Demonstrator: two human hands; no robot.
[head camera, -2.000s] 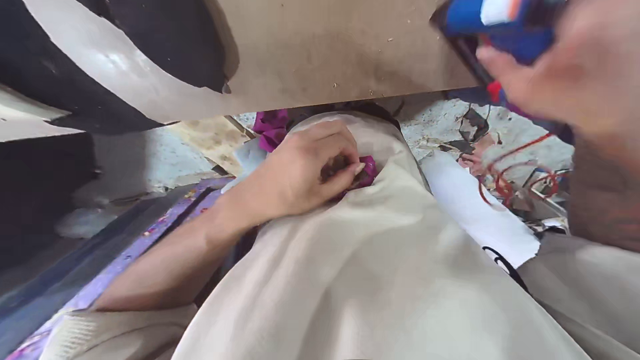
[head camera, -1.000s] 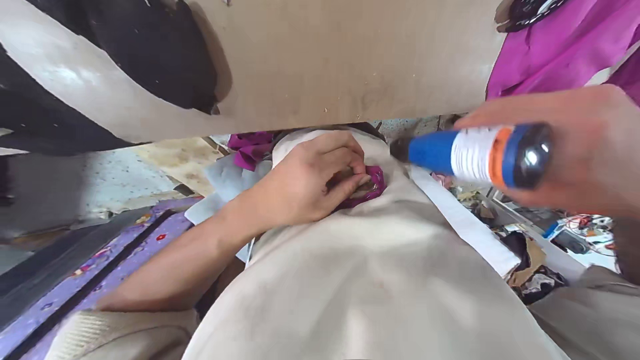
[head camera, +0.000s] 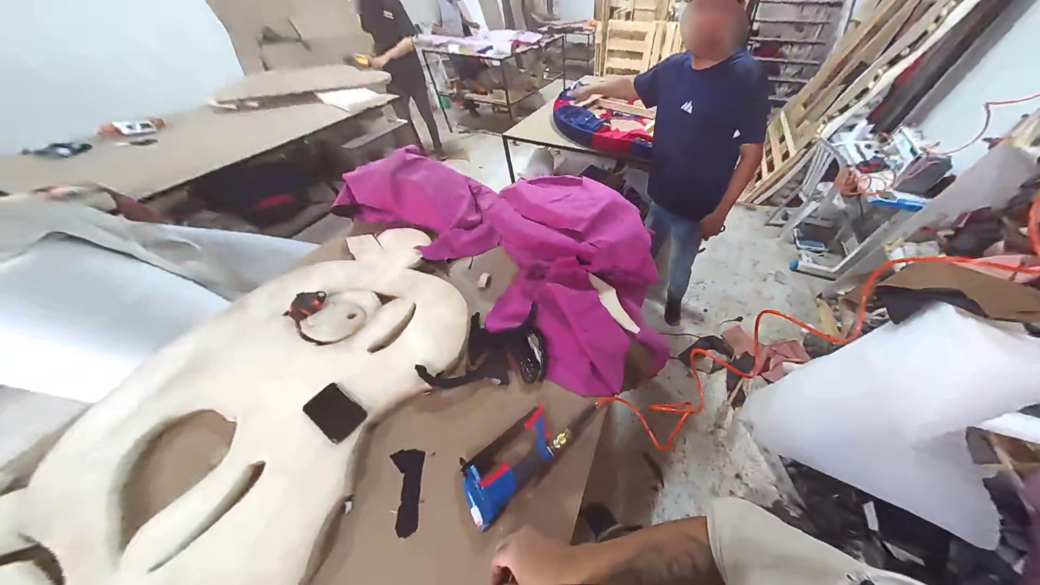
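My right hand (head camera: 528, 556) is at the bottom edge, with its fingers curled and partly cut off by the frame; whether it holds anything cannot be told. Just above it, a blue and red pneumatic stapler (head camera: 496, 479) lies on the brown tabletop (head camera: 439, 431), joined by a brass fitting to an orange air hose (head camera: 756, 345). A strip of black fabric (head camera: 409, 491) lies left of the stapler. The large cream padded shape (head camera: 284, 366) with cut-out openings carries a black square piece (head camera: 335, 412) and a small black and orange tool (head camera: 306, 305). My left hand is out of view.
Purple fabric (head camera: 569, 236) covers the table's far end, near black cords (head camera: 528, 353). A person in a blue shirt (head camera: 707, 122) stands beyond, touching a red and blue round piece (head camera: 597, 134) on another table. White sheet padding (head camera: 902, 406) and scraps lie at right.
The view has swung up and away from my lap. The blue tool, in my right hand before, now lies on the table. My left hand, earlier at purple fabric on my lap, has left the view.
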